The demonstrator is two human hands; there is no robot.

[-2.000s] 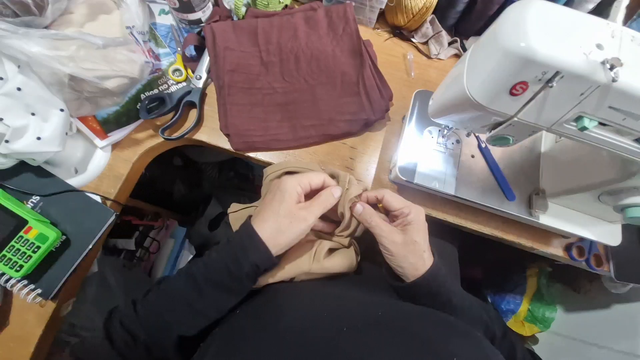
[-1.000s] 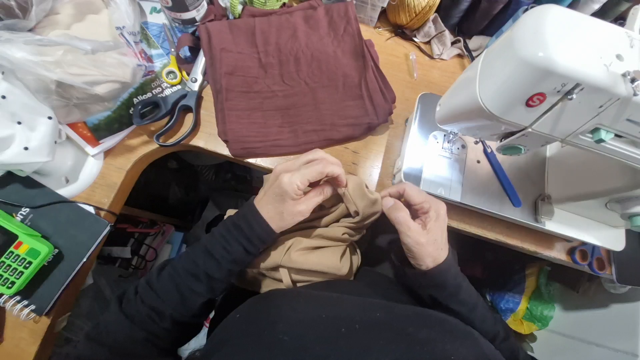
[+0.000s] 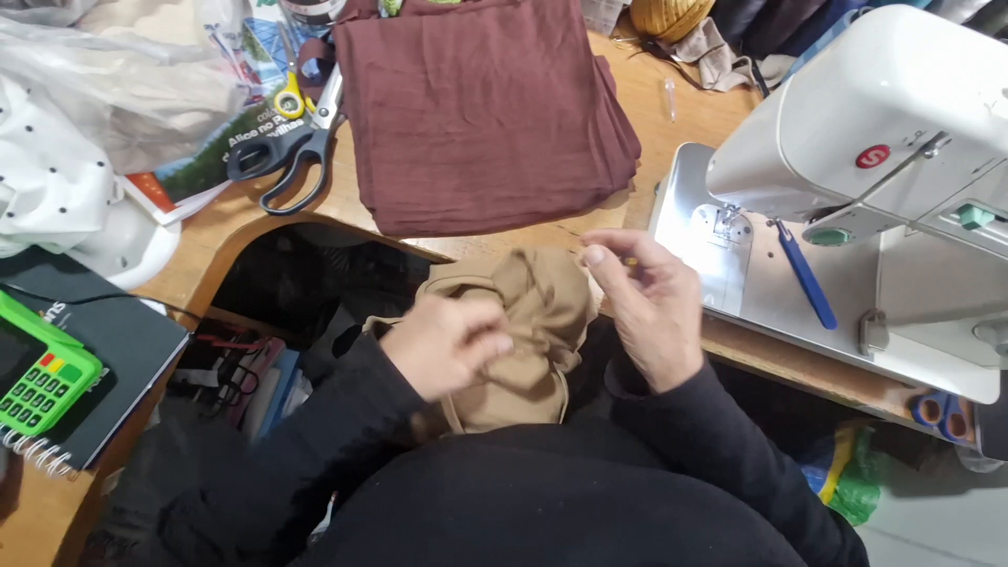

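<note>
A bunched tan fabric piece [image 3: 543, 315] lies over my lap at the table's edge. My left hand [image 3: 449, 342], blurred, is over its left part with bent fingers; whether it grips the cloth cannot be told. At the fabric's upper right, the thumb and forefinger of my right hand [image 3: 650, 303] meet at the cloth's edge, pinching it. A small yellowish thing shows by the right fingers. Beyond the hands lies a folded maroon cloth [image 3: 488, 118].
On the right stands a white sewing machine [image 3: 866, 142] with blue tweezers [image 3: 807, 276] on its bed. Black-handled scissors [image 3: 295, 157] lie at the left, near a green card terminal [image 3: 43, 366] on a dark notebook [image 3: 118, 362]. Blue-handled scissors [image 3: 941, 415] are at the lower right.
My left hand has moved down and left from the fabric's top, across the tan cloth. My right hand remains at the fabric's upper right side.
</note>
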